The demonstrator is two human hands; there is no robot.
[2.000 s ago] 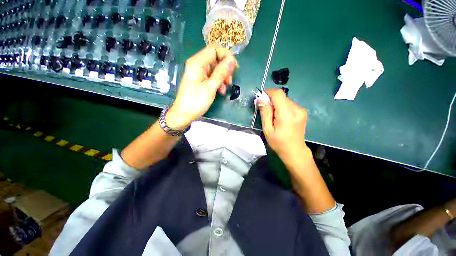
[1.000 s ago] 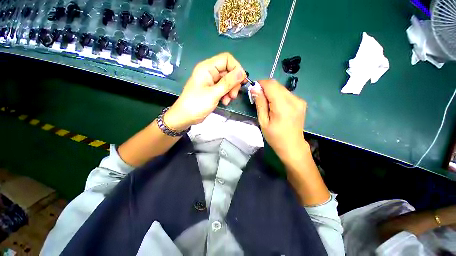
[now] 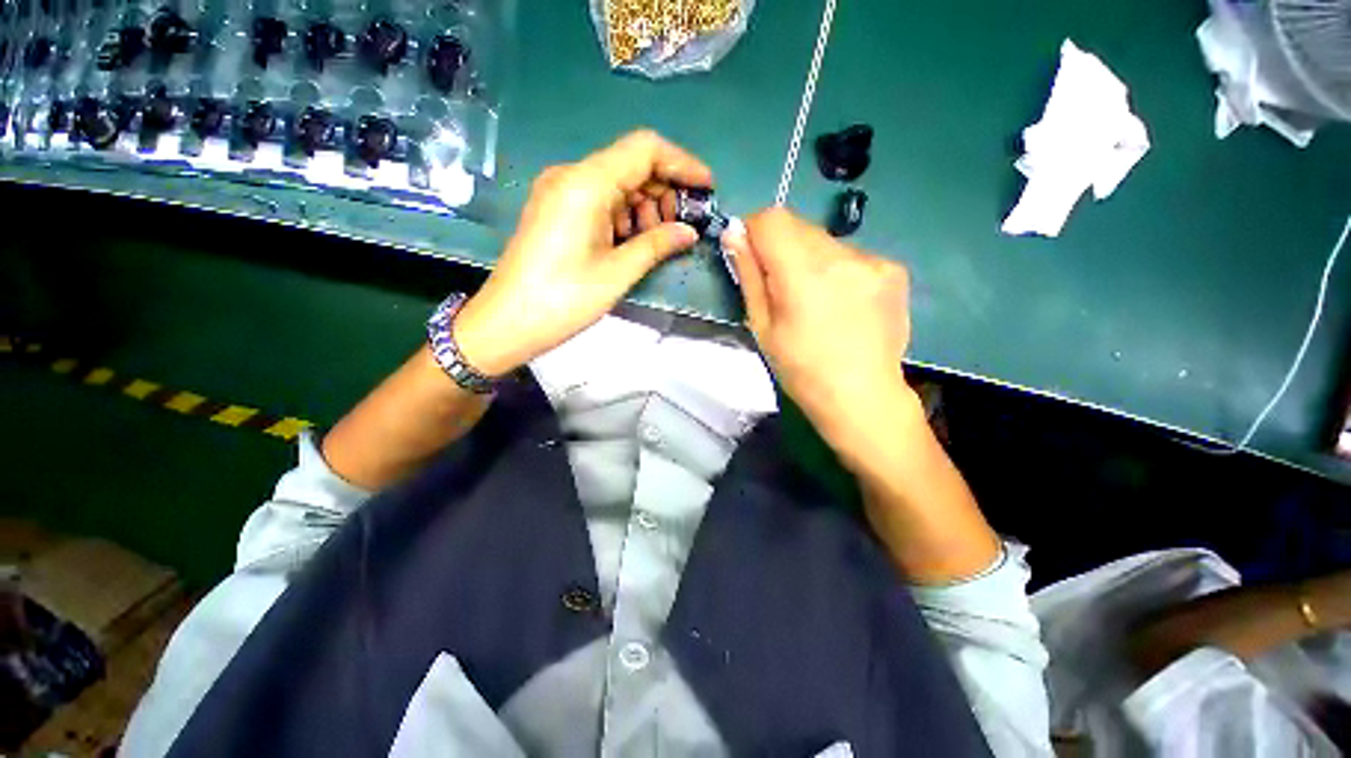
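My left hand (image 3: 585,245) holds a small glossy black housing (image 3: 694,209) between thumb and fingers, above the near edge of the green bench. My right hand (image 3: 824,304) pinches a small white-wrapped tool (image 3: 731,234) whose tip meets the right side of the housing. The tip itself is too small to make out. A clear bag (image 3: 674,33) of tiny gold-coloured pieces lies beyond my hands, cut off by the top edge. Two loose black units, one larger (image 3: 845,151) and one smaller (image 3: 848,212), lie right of the pale seam.
A clear blister tray (image 3: 445,111) with rows of black units lies at the left. A crumpled white paper (image 3: 1079,141) lies at the right, with white wrapping and a fan (image 3: 1316,52) farther right. A cable runs down the right. Another person's arm (image 3: 1245,629) is at lower right.
My left hand has moved from the gold pieces back to my right hand and now shows the black housing in its fingers. The tool now touches the housing. The view has shifted.
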